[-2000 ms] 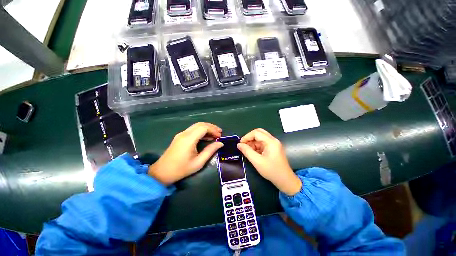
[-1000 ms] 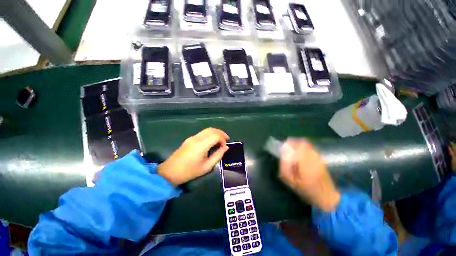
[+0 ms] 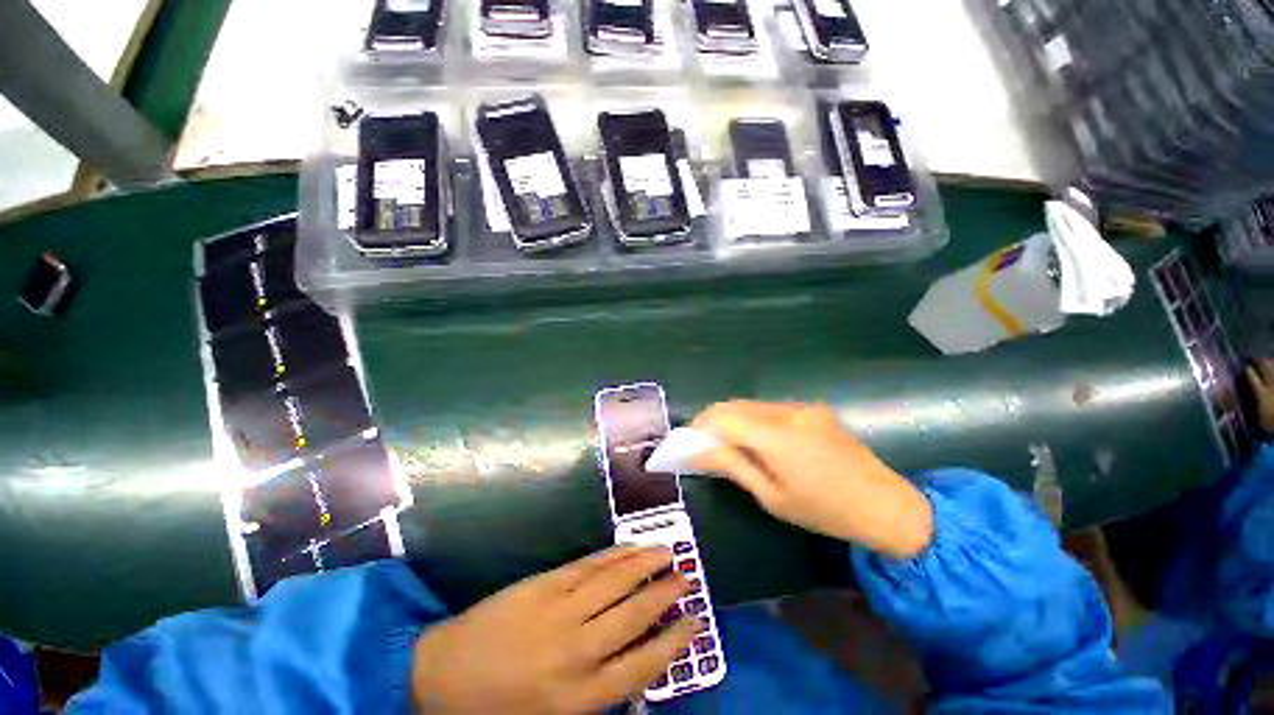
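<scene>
An open flip phone [image 3: 643, 486] lies on the green bench in front of me, dark screen away from me and white keypad near me. My left hand [image 3: 566, 636] lies over the left part of the keypad, fingers on the keys. My right hand [image 3: 817, 468] holds a small white cloth [image 3: 683, 450] at the right side of the screen, and the cloth covers part of it. A strip of black printed screen films [image 3: 280, 377] lies on the bench to the left.
A clear blister tray [image 3: 615, 266] with labelled dark phones lies beyond. A translucent bottle [image 3: 985, 296] with a white wipe [image 3: 1087, 263] on it stands tilted in view at right. Stacked trays [image 3: 1160, 98] are behind it. Another person's hand [image 3: 1262, 398] shows at the right edge.
My left hand has moved from the screen's top down onto the keypad. My right hand has come back from the right to the screen with the cloth. The white square beyond the phone is gone.
</scene>
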